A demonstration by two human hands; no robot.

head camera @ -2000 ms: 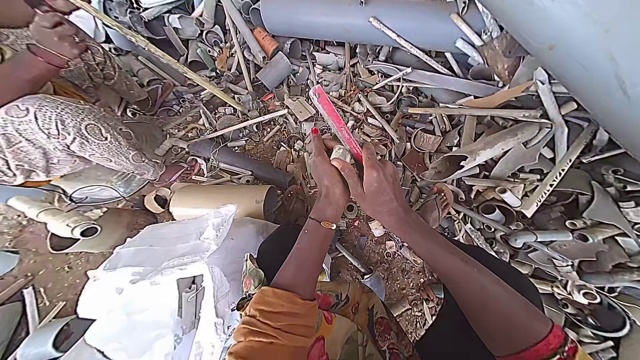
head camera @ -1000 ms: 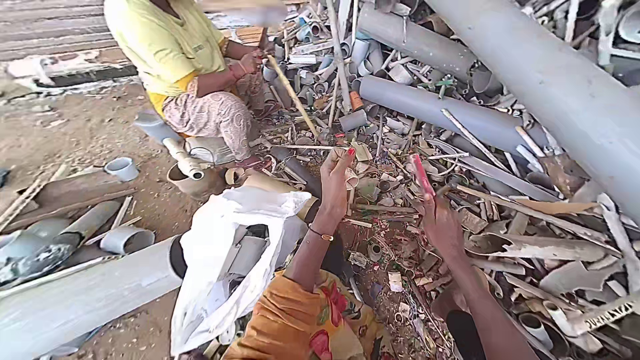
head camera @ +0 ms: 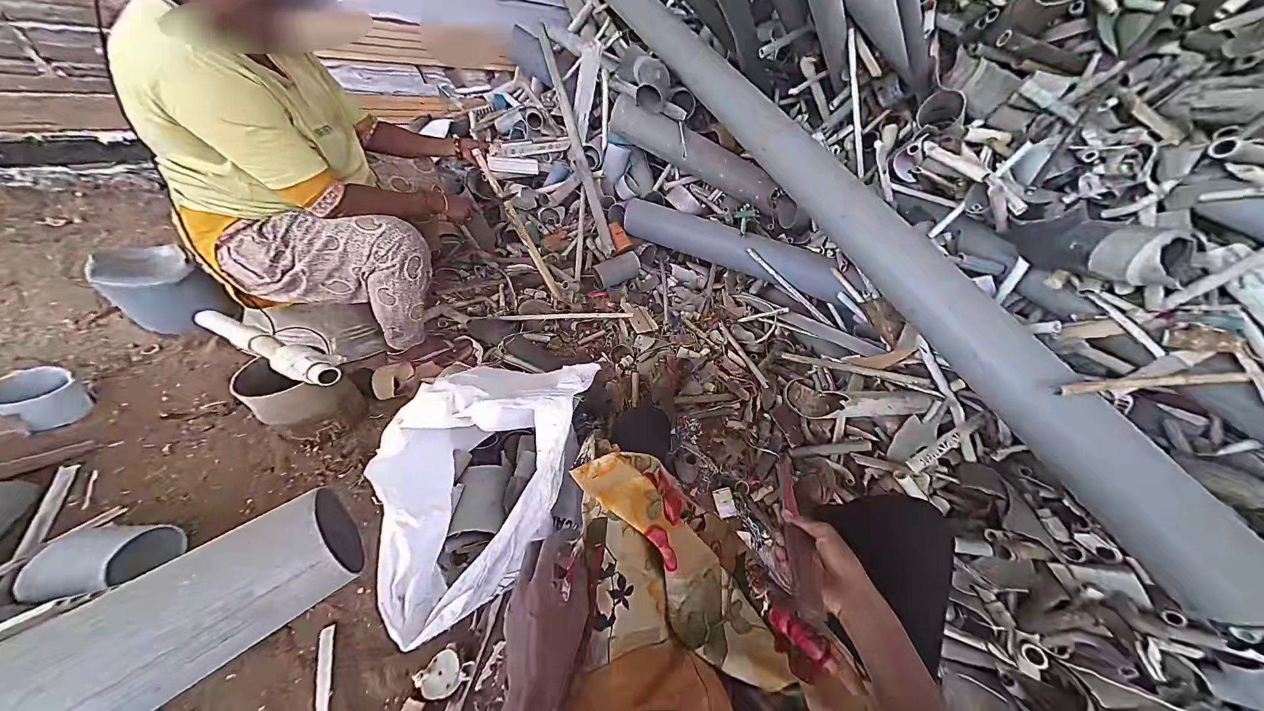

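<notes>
My right hand (head camera: 839, 583) grips a long, flat, reddish strip-like object (head camera: 802, 558), upright over the patterned cloth on my lap (head camera: 681, 563). Its exact kind is blurred. At the near right edge of an open white sack (head camera: 410, 494) is my left hand (head camera: 548, 612), blurred and dark; whether it holds anything cannot be told. Inside the sack lie grey pipe pieces (head camera: 481, 499). Beyond my lap spreads a heap of broken plastic pipe scraps (head camera: 711, 346).
A person in a yellow top (head camera: 237, 128) sits at the upper left, holding a thin stick (head camera: 518, 222). A long grey pipe (head camera: 889, 267) slants across the heap. At lower left lie a large pipe (head camera: 197, 602) and a short one (head camera: 109, 561); a grey bucket (head camera: 153, 286) stands behind.
My hands, together over the heap two seconds before, have parted and come down toward my lap, the left beside the sack. The view has swung left and up.
</notes>
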